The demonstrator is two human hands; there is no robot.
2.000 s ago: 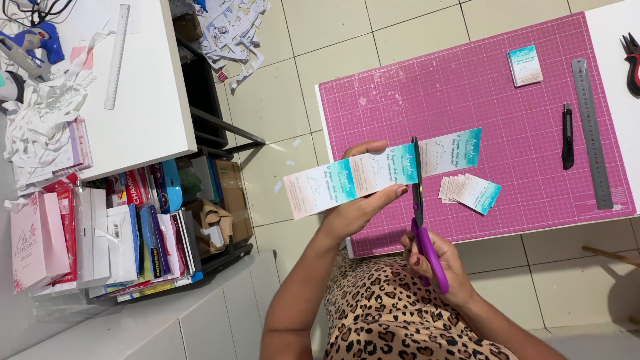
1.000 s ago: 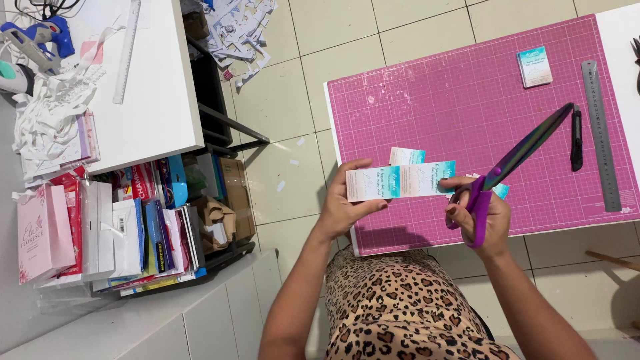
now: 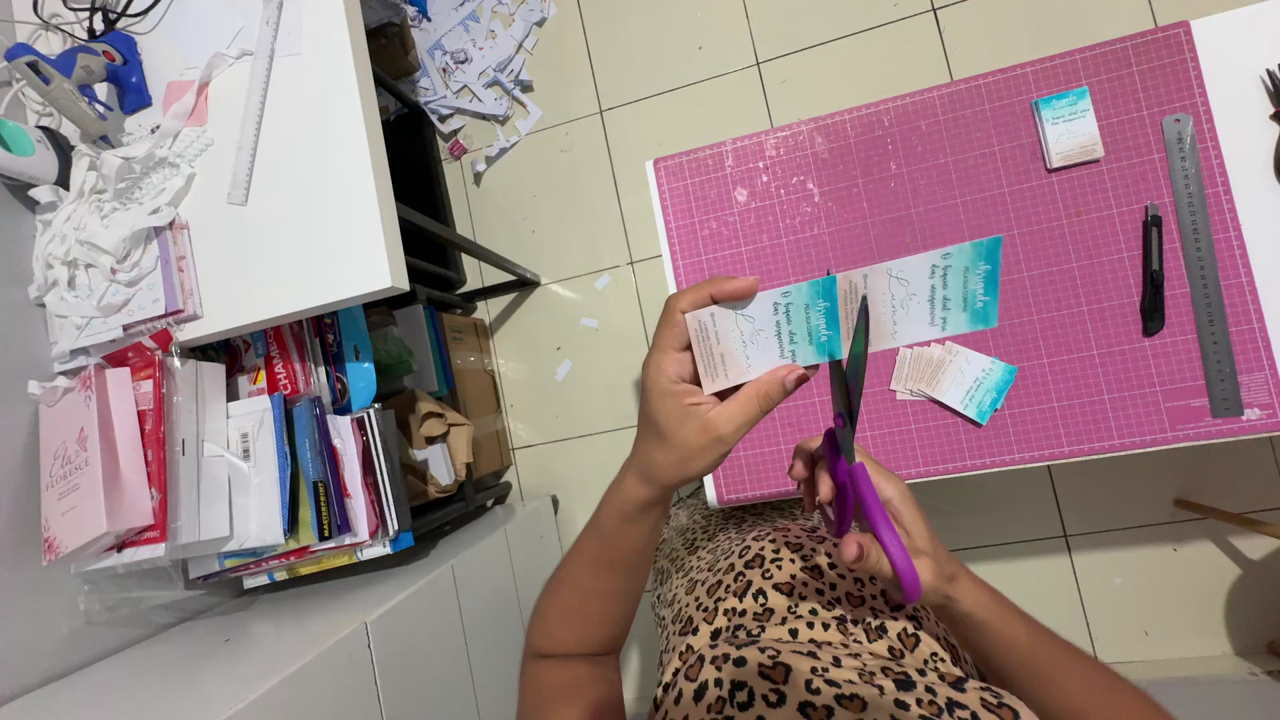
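My left hand point(image 3: 695, 390) grips a strip of printed cards point(image 3: 765, 335) by its left part, thumb below and fingers behind. In my right hand point(image 3: 880, 530) is a pair of scissors with purple handles point(image 3: 885, 540); their dark blades are parted around the strip, near the line between two cards. The strip's right part point(image 3: 930, 295) reaches out over a pink cutting mat point(image 3: 800, 210). Below it, a fanned pile of cut cards point(image 3: 965, 380) lies on the mat. A neat stack of cards point(image 3: 1070, 130) sits near the mat's upper right corner.
On the mat's right side lie a black utility knife point(image 3: 1153, 270) and a steel ruler point(image 3: 1205, 270). A white table point(image 3: 320, 200) at left holds a clear ruler point(image 3: 255, 100), a glue gun point(image 3: 85, 75) and white ribbon. Beneath it are bags and packets; paper scraps point(image 3: 475, 70) lie on the floor.
One second ago the scissors pointed up and right, away from the cards; now their blades are around the strip. The strip now extends right of the blades, and the fanned pile is in fuller view.
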